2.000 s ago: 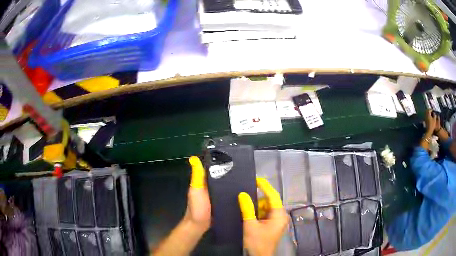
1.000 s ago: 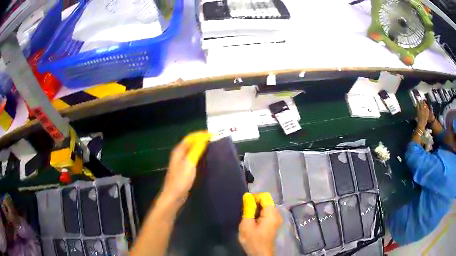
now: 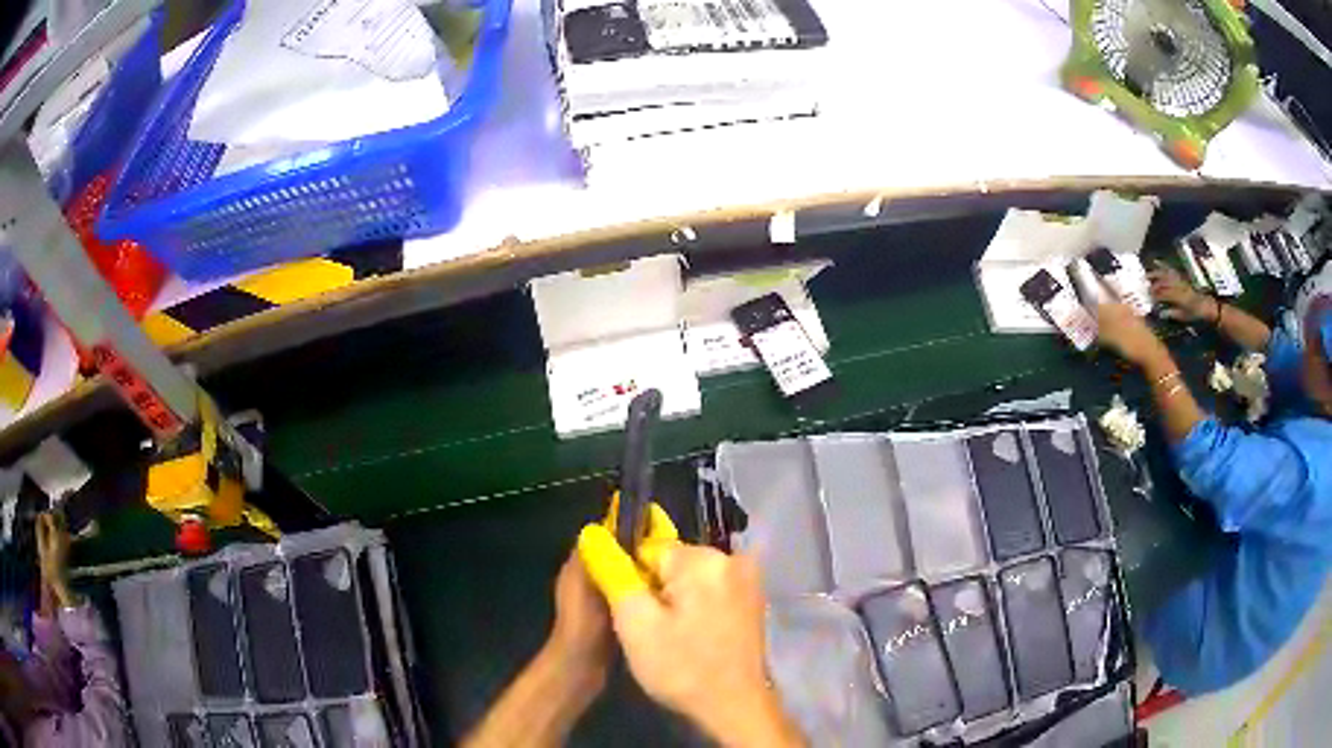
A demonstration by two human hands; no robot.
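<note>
A dark slab, a phone or back cover, (image 3: 637, 460) is held upright and edge-on above the dark bench, its top end in front of an open white phone box (image 3: 614, 351). My left hand (image 3: 584, 599) grips its lower part from the left, mostly behind my right hand. My right hand (image 3: 687, 607) closes on it from the right, with yellow finger cots on both hands. A grey blister tray (image 3: 862, 512) lies to the right, with dark covers in some pockets. A handset with a white label (image 3: 785, 348) leans in the box on the green belt.
Another parts tray (image 3: 161, 643) lies left. A post with a red stop button (image 3: 192, 536) stands behind it. Beyond the belt are a blue basket (image 3: 314, 212), a printed stack (image 3: 694, 88) and a green fan (image 3: 1164, 59). A blue-sleeved person (image 3: 1242, 468) reaches toward boxes at right.
The slab has turned from broad face to edge-on, and my hands have come together around its lower part. The boxes have shifted left in view. The blue-sleeved person's hand has reached to the right box.
</note>
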